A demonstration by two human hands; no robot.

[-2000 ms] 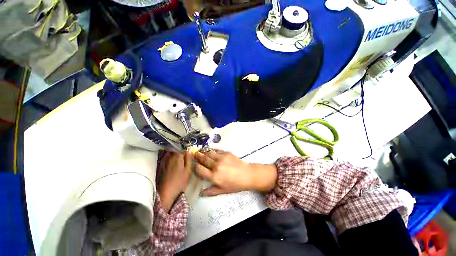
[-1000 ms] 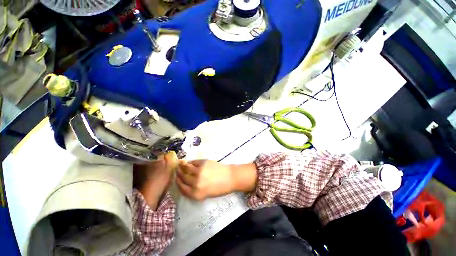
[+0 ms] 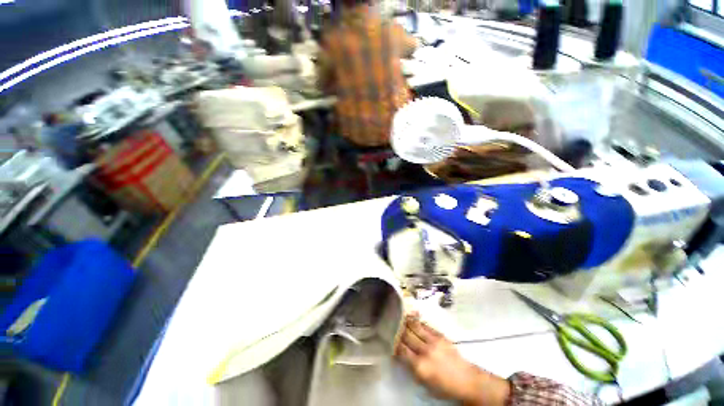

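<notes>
The beige work piece (image 3: 361,377) stands curled into an open tube at the front edge of the white machine table, with a flap spread to the left and small yellow bits on its edge and inside. My right hand (image 3: 444,361) lies against the tube's right side, fingertips at its rim below the needle area; the view is blurred and its grip is unclear. My left hand is not in view. The sewing machine (image 3: 516,230), under a blue cover, stands behind the piece. The presser foot area (image 3: 433,289) shows no hand at it.
Green-handled scissors (image 3: 587,345) lie right of my right hand. A white fan (image 3: 429,131) stands behind the machine. A person (image 3: 365,71) in an orange checked shirt is beyond it. Beige pieces (image 3: 254,131) are stacked beyond the table. A blue crate (image 3: 71,301) is on the floor at left.
The view has swung up and left, showing the workshop. The beige tube now stands in front of the needle area, its flap spread left. My left hand has gone out of view; my right has left the needle.
</notes>
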